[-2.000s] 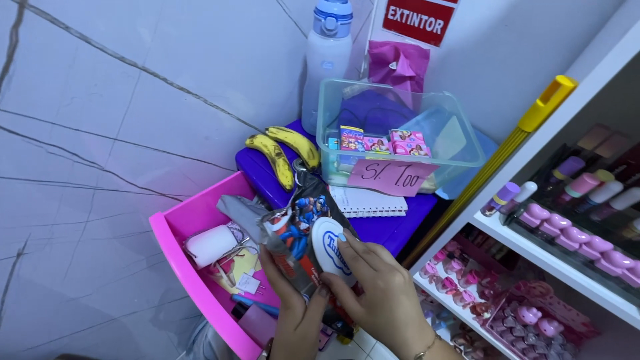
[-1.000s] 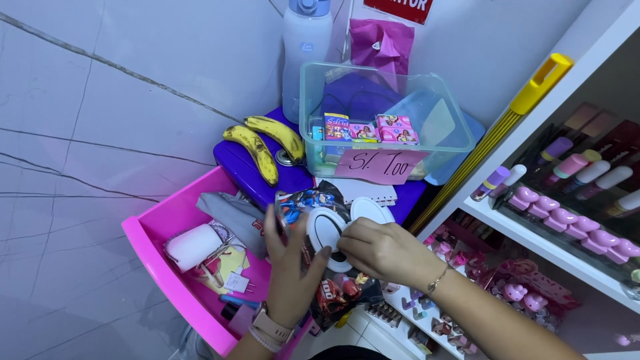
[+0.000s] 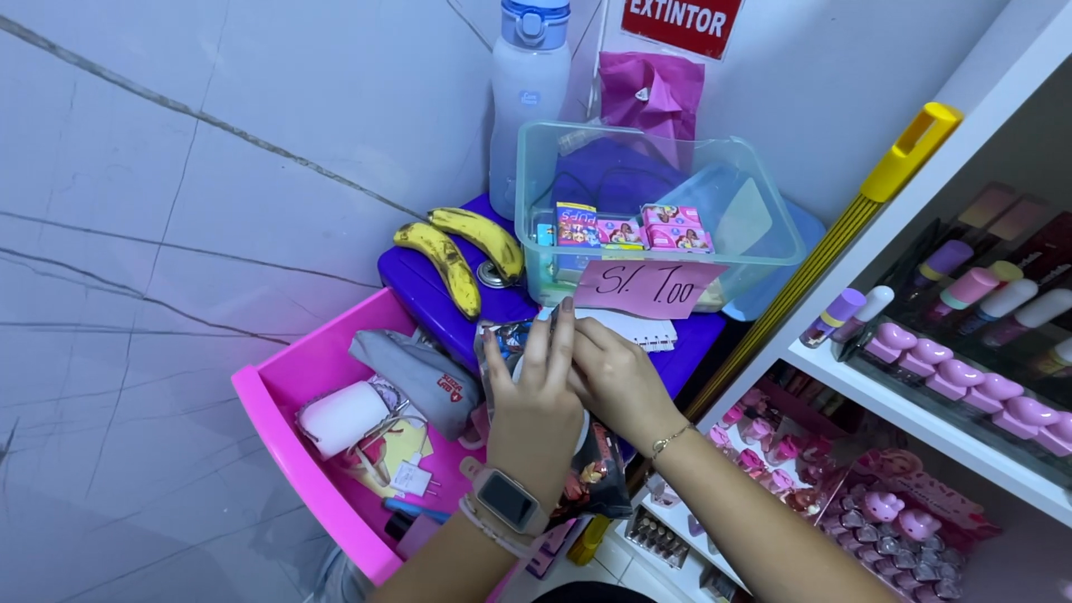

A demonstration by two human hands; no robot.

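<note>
My left hand (image 3: 536, 394), with a watch on its wrist, lies over a glossy printed package (image 3: 599, 481) with cartoon figures and covers much of it. White rounded parts of the package show at the edges of the hand. My right hand (image 3: 615, 377), with a thin bracelet, touches the package from the right, its fingertips hidden behind my left hand. Just beyond the hands are a white spiral notebook (image 3: 649, 329) and a pink price card (image 3: 645, 287) on a clear plastic bin (image 3: 754, 243). Two bananas (image 3: 448, 264) rest on the blue surface (image 3: 402, 272).
An open pink drawer (image 3: 293, 477) at left holds a grey pouch (image 3: 427, 377), a white roll (image 3: 343, 417) and a charger plug (image 3: 414, 477). A water bottle (image 3: 528, 109) stands behind. At right are a yellow-handled pole (image 3: 909, 155) and a white shelf (image 3: 946, 419) of cosmetics.
My left hand has moved over the white oval part of the package, which showed plainly between the hands before. My right hand stays beside it.
</note>
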